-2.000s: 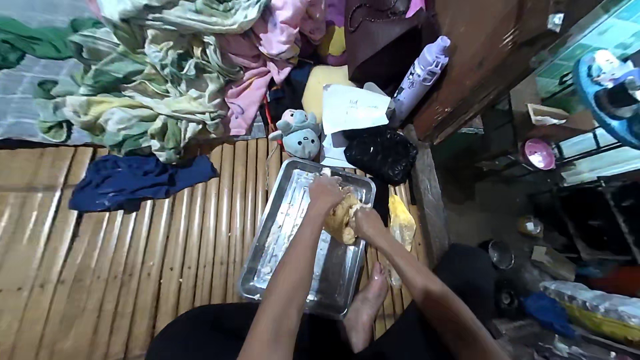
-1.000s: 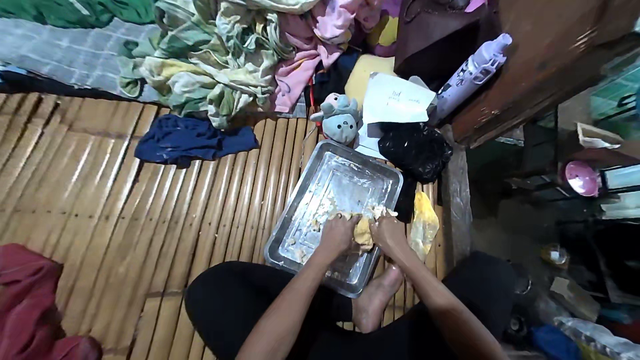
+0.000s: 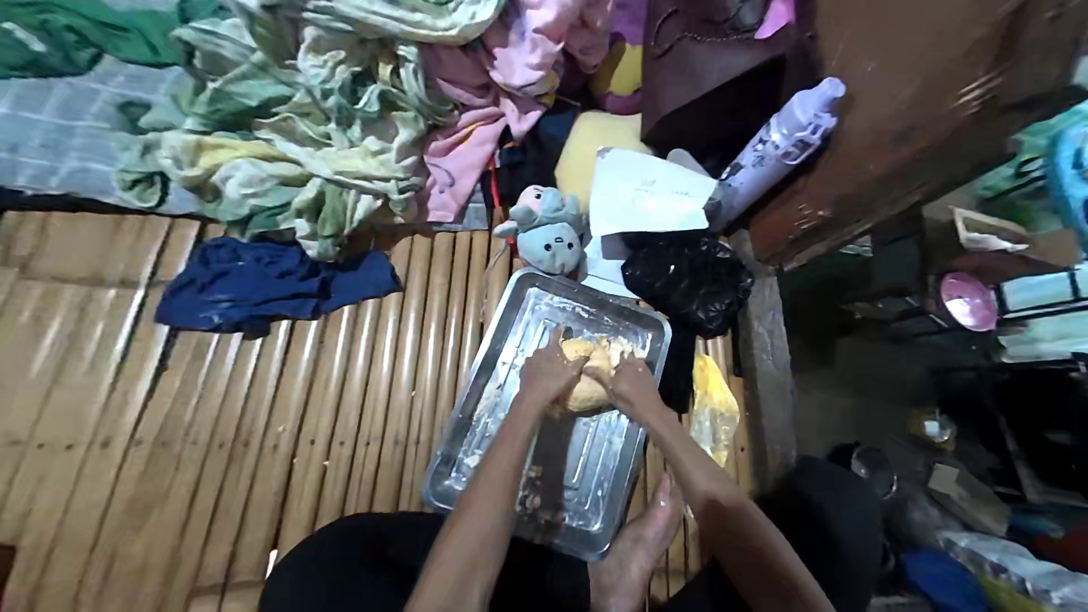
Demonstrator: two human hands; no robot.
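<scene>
A rectangular metal tray point(image 3: 489, 408) rests at a slant on the bamboo-slat floor, its inside streaked with pale residue. Toward its upper right lies a lump of yellowish dough point(image 3: 589, 395), with paler crumbly bits around it. My left hand point(image 3: 552, 371) presses on the dough's left side, and my right hand point(image 3: 631, 384) is on its right side with the fingers curled in. The hands hide part of the lump. To the right of the tray lies a clear plastic bag with something yellow point(image 3: 714, 408).
Beyond the tray are a plush toy point(image 3: 551, 242), a white paper point(image 3: 650, 195), a black plastic bag point(image 3: 693, 280) and a lilac bottle point(image 3: 778, 153). Navy cloth point(image 3: 255, 285) lies left. My bare foot point(image 3: 633, 544) is beside the tray's near right corner.
A second ago the dough was lower in the tray, partly spread between my hands; now it is a thicker lump nearer the tray's upper right. The view has shifted.
</scene>
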